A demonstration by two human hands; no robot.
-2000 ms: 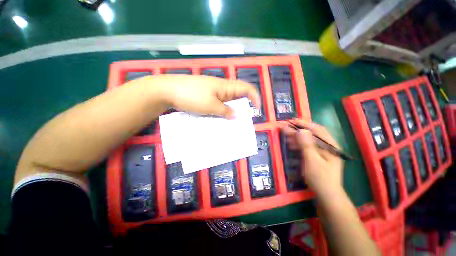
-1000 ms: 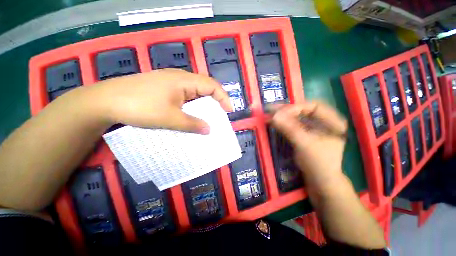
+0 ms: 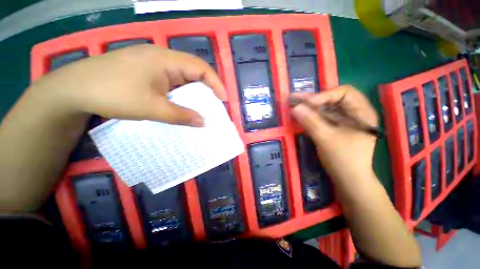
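My left hand (image 3: 152, 86) holds a white label sheet (image 3: 171, 144) with rows of tiny print and a stepped lower edge, above the red foam tray (image 3: 281, 79). My right hand (image 3: 342, 118) holds dark tweezers (image 3: 358, 125) like a pen; the tips are by the lower end of the top-right phone (image 3: 302, 60), blurred and partly hidden by the fingers. Whether a label is on them I cannot tell. Open-backed dark phones lie in the tray's pockets, such as one (image 3: 255, 79) left of my right hand, with silver holders. The sheet and left arm hide several phones in part.
A second red tray (image 3: 390, 113) with phones stands tilted at the right. A white paper piece (image 3: 188, 5) lies at the far side on the pale strip. Yellow-wrapped equipment (image 3: 375, 17) is at the top right. Red trays (image 3: 337, 247) show below the bench edge.
The view has moved closer to the tray since the first frame. The sheet has turned its printed side into view. My right hand with the tweezers has moved up beside the top-right phone.
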